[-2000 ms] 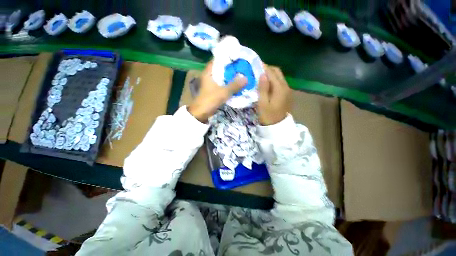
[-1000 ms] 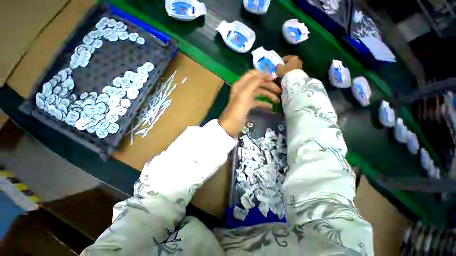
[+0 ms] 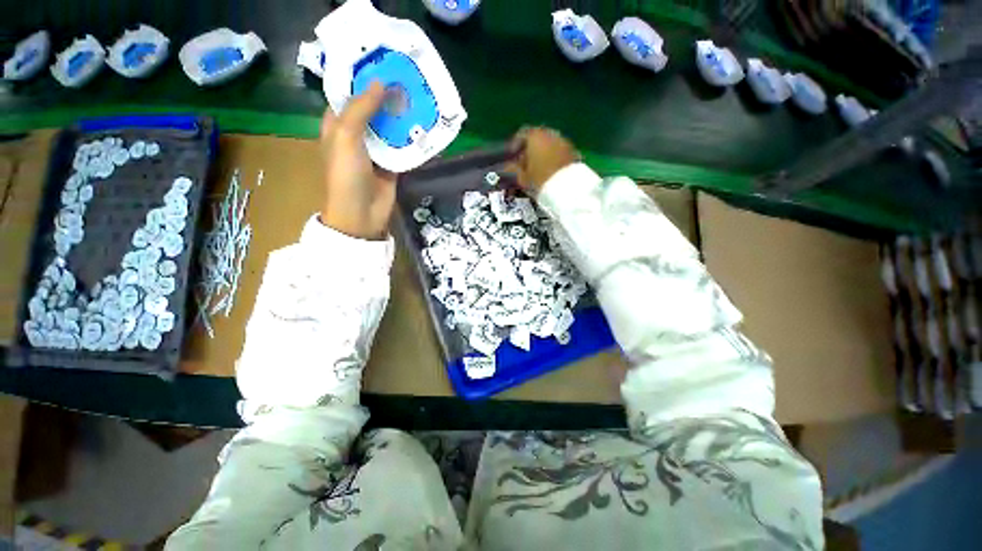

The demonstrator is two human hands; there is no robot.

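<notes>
My left hand point(image 3: 361, 161) holds a white housing point(image 3: 431, 81) with a bright blue centre, raised over the belt's near edge, thumb on the blue part. My right hand point(image 3: 542, 156) is at the far right corner of the centre parts bin point(image 3: 439, 328); its fingertips are small and blurred, and I cannot tell if they hold a piece. Small white inserts point(image 3: 495, 269) lie heaped in this dark grey bin, which has a bright blue near end.
The green conveyor belt point(image 3: 517, 92) carries spaced housings point(image 3: 221, 57). The left bin point(image 3: 102, 258) holds pale round discs point(image 3: 140, 282). Thin rods point(image 3: 224, 253) lie on cardboard beside it. Cardboard point(image 3: 797, 312) and stacked trays point(image 3: 935, 323) are at the right.
My hands were together at a housing on the belt. Now they are apart: my left hand has lifted a housing, and my right hand has come back to the bin's corner. The view has turned.
</notes>
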